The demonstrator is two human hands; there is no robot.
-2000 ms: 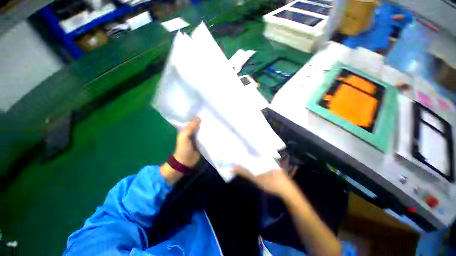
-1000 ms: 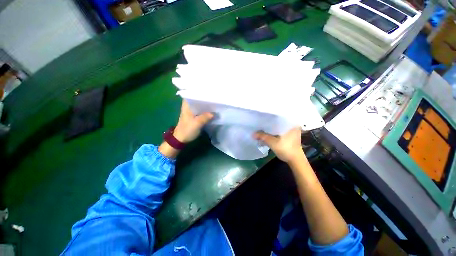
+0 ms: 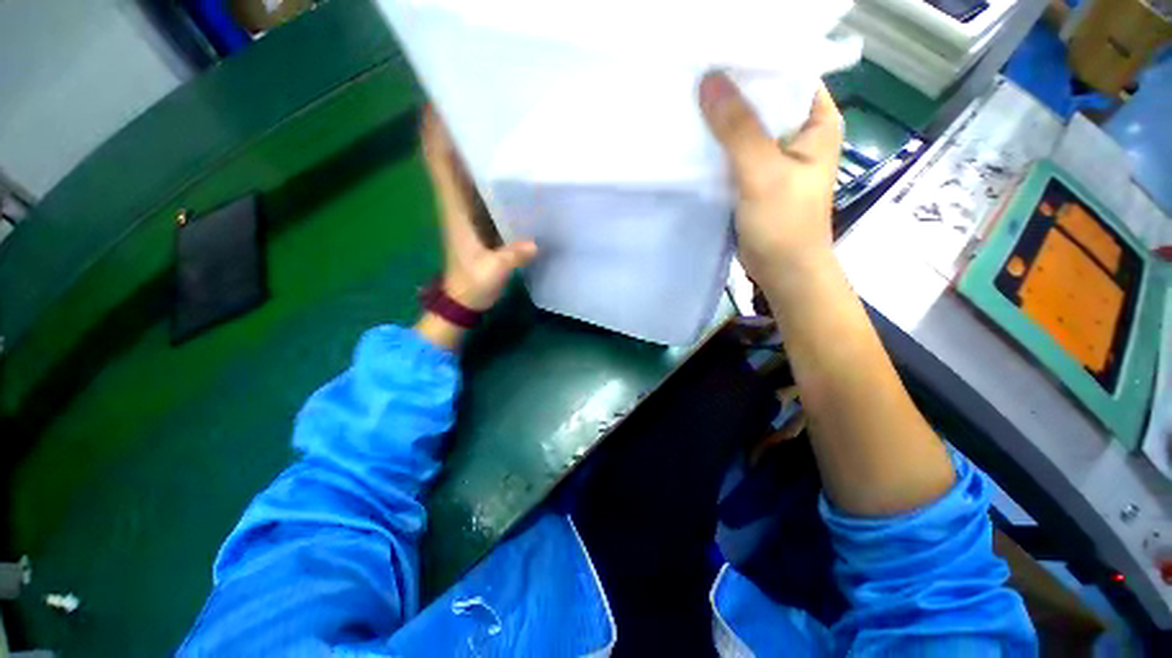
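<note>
A bundle of white sheets (image 3: 604,142) is held up in front of me over the green bench, its top cut off by the upper edge of the view. The lower part looks thin and translucent. My left hand (image 3: 469,251) holds it at its left side, with the thumb on the front and some fingers hidden behind. My right hand (image 3: 784,180) grips its right side, thumb on the front face.
A dark tablet panel (image 3: 219,267) lies on the green bench (image 3: 116,424) at the left. At right stands the white-topped machine (image 3: 900,276) with a pale teal frame (image 3: 996,328) around an orange plate (image 3: 1073,289). White trays (image 3: 900,41) are stacked at the upper right.
The white bundle has been raised and turned; its fanned edges at the left no longer show. My right hand has moved up along its right side, and its lower part faces me.
</note>
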